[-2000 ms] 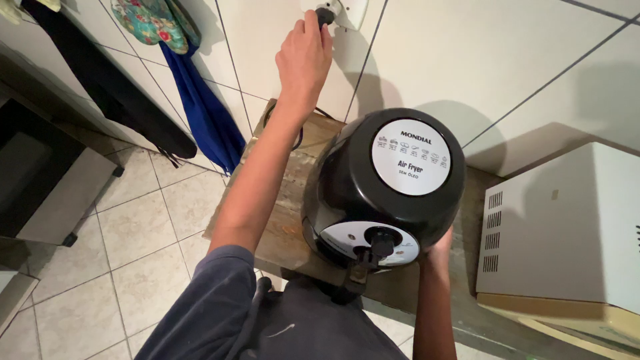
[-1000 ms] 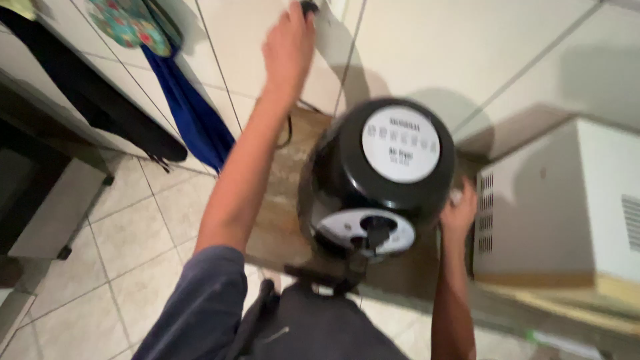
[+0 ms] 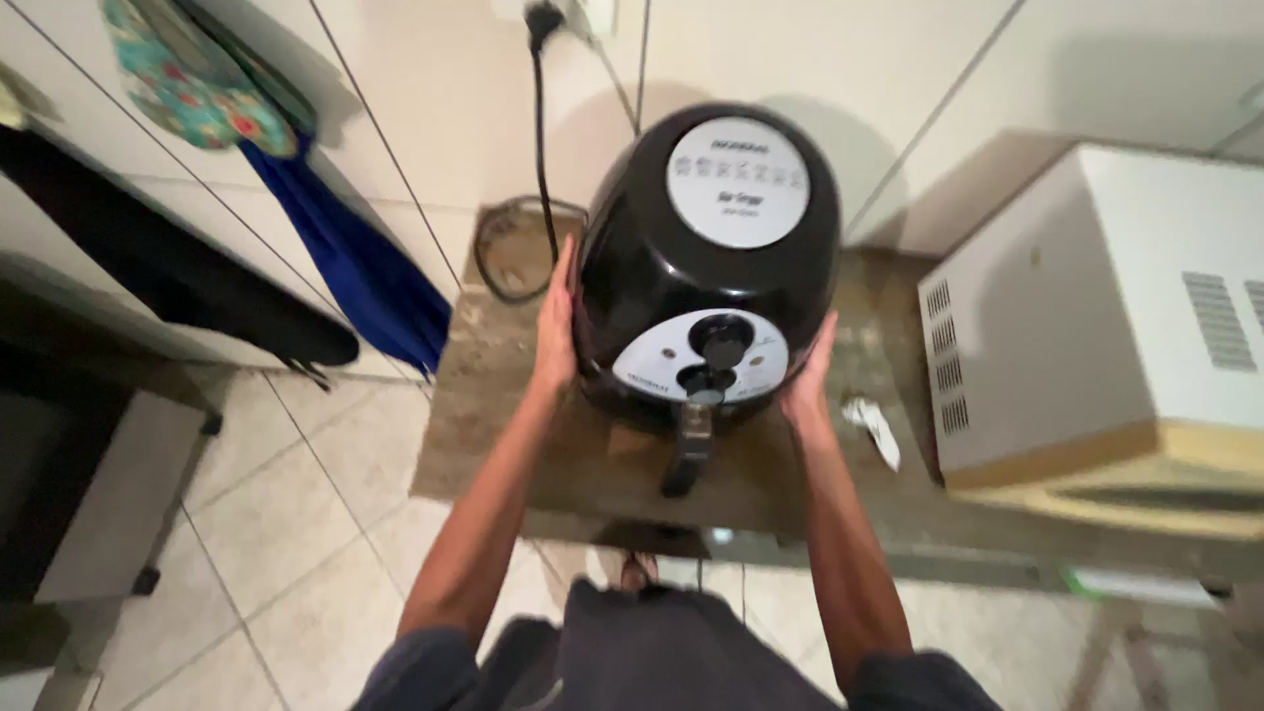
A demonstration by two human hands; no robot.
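A black Mondial air fryer (image 3: 711, 267) stands on the wooden table (image 3: 474, 395), its control panel and basket handle facing me. My left hand (image 3: 558, 331) lies flat against its left side, and my right hand (image 3: 813, 375) grips the lower right side; the fingers of both are partly hidden by the body. A black power cord (image 3: 541, 138) runs from the plug (image 3: 543, 22) at the wall outlet (image 3: 592, 12) down to a loop on the tabletop, left of the air fryer.
A white microwave oven (image 3: 1027, 316) stands on the right, with a crumpled white scrap (image 3: 874, 430) beside it. Blue cloth (image 3: 346, 257), black cloth (image 3: 168, 257) and a floral cloth (image 3: 197, 89) hang at the left wall. A dark-fronted appliance (image 3: 109, 494) is at lower left.
My left hand has come down from the plug at the outlet to the air fryer's left side. My right hand, beside the microwave a second ago, is now against the air fryer's right side.
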